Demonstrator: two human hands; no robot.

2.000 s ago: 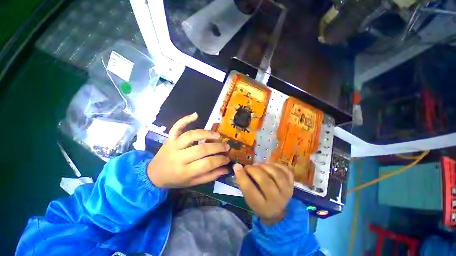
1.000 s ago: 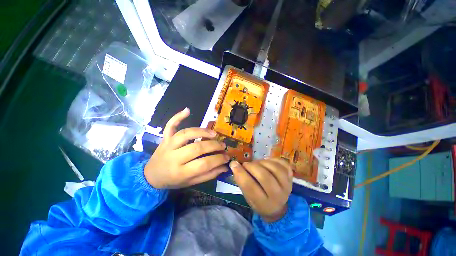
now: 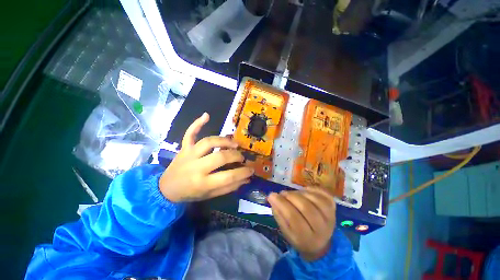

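The left orange fixture [image 3: 260,117] with a black centre and the right orange fixture [image 3: 323,145] lie on the silver perforated plate [image 3: 286,143]. My left hand [image 3: 205,167] rests at the near left end of the left fixture, with its fingertips over a dark piece [image 3: 252,156] there. Whether the fingers grip it is hidden. My right hand [image 3: 307,219] is over the front edge of the machine, thumb and fingertips pinched together. Any small part between them is too small to tell.
The blue front panel [image 3: 323,210] has a green button [image 3: 347,223] and a red button [image 3: 362,228]. A dark parts tray [image 3: 378,174] is at the right corner. Clear bags [image 3: 118,128] and a thin stick [image 3: 85,184] lie left. The machine's white frame [image 3: 205,74] stands behind.
My right hand has moved right and nearer to me, away from the left fixture and my left hand. My left hand has stayed at the fixture. The view has shifted slightly.
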